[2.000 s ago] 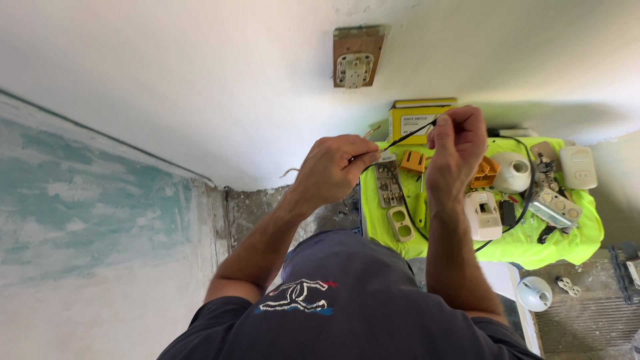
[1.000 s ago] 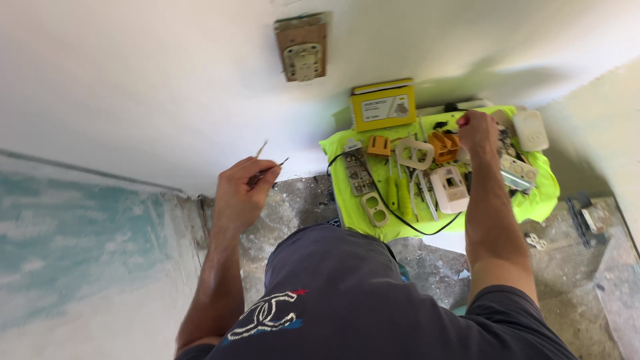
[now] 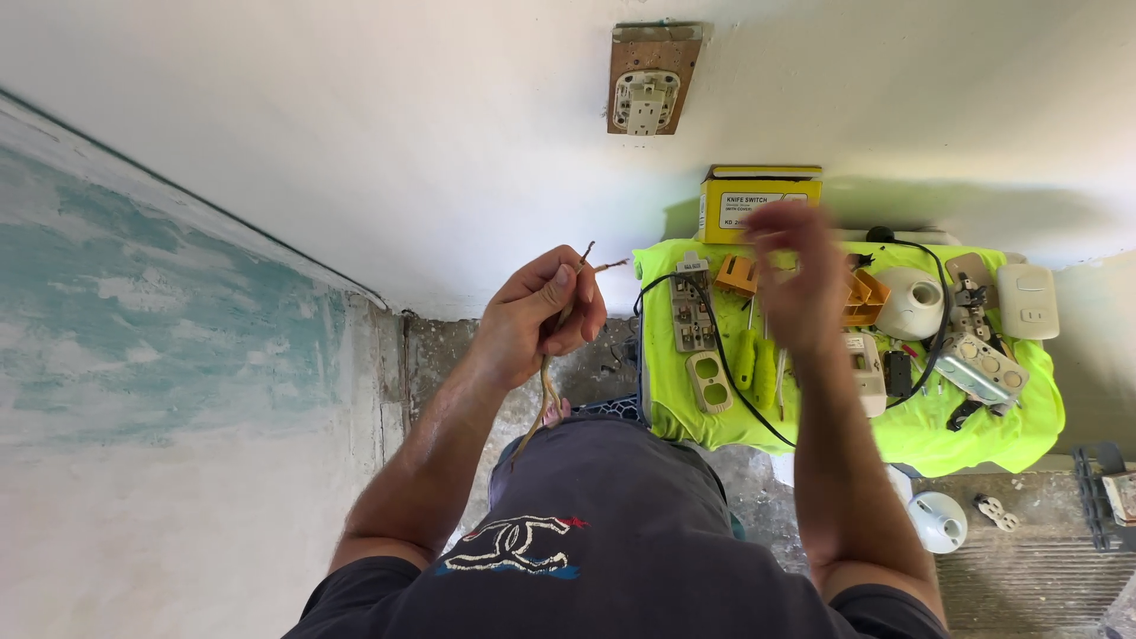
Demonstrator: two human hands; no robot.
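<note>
Pinched in my left hand [image 3: 552,311] is a tan two-conductor electrical cord [image 3: 546,390]; its two bare copper ends stick up past the fingers and its length hangs toward my shirt. My right hand [image 3: 797,280], blurred, is raised over the neon cloth; whether it holds anything cannot be told. Below and beside it lie two green-handled screwdrivers [image 3: 764,373], a fuse block [image 3: 691,306], a duplex outlet cover plate [image 3: 709,382], an orange plastic part [image 3: 737,274] and a white device housing [image 3: 866,373]. A black cable [image 3: 729,377] loops across the cloth.
A neon yellow cloth [image 3: 674,432] covers the work surface against the wall. On it are a yellow knife switch box [image 3: 717,217], a white lamp holder [image 3: 911,303], a metal electrical box [image 3: 983,368] and a white switch-outlet plate [image 3: 1028,302]. An outlet [image 3: 645,102] is mounted on the wall above.
My right hand was near my left two seconds ago, then moved over the cloth's right part; now it is raised nearer the cloth's middle. My left hand still holds wire, its two bare ends now spread.
</note>
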